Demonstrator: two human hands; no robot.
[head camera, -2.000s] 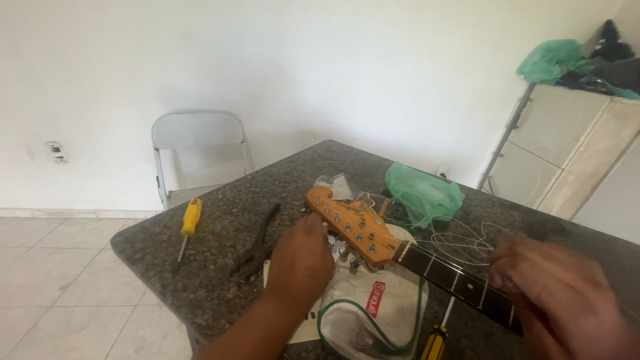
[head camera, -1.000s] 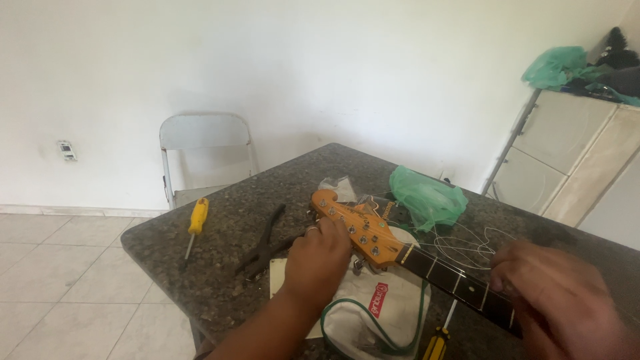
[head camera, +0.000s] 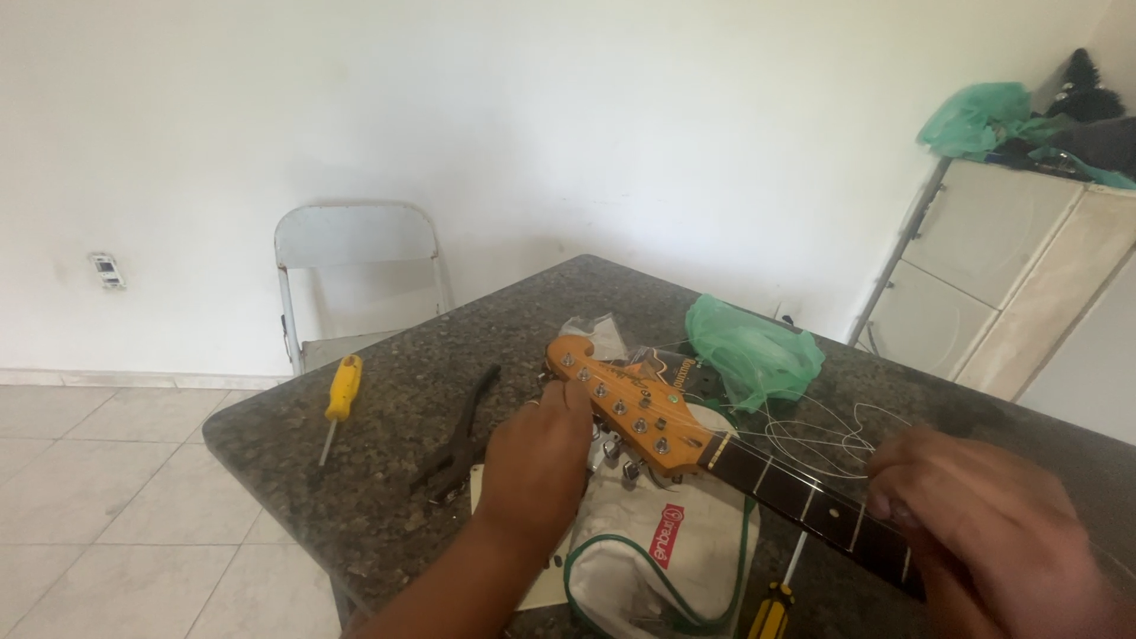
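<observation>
An electric guitar's wooden headstock (head camera: 635, 399) lies over a white cloth bag (head camera: 661, 550) with green trim, and its dark fretboard (head camera: 799, 493) runs to the lower right. My left hand (head camera: 543, 444) is at the tuning machines on the near edge of the headstock; the fingertips are partly hidden, so what they grip cannot be told. My right hand (head camera: 967, 506) is above the fretboard with its fingers bent together, blurred, and whether a string is between them does not show. Thin loose strings (head camera: 821, 439) lie coiled beside the neck.
On the dark stone table (head camera: 293, 453) lie a yellow screwdriver (head camera: 343, 390), dark-handled pliers (head camera: 461, 435), a green plastic bag (head camera: 754, 351) and a second screwdriver (head camera: 774, 612) by the neck. A folding chair (head camera: 359, 240) stands behind the table. A cabinet (head camera: 985, 231) is at the right.
My left hand has shifted along the tuning machines toward the tip of the headstock. My right hand stays over the fretboard.
</observation>
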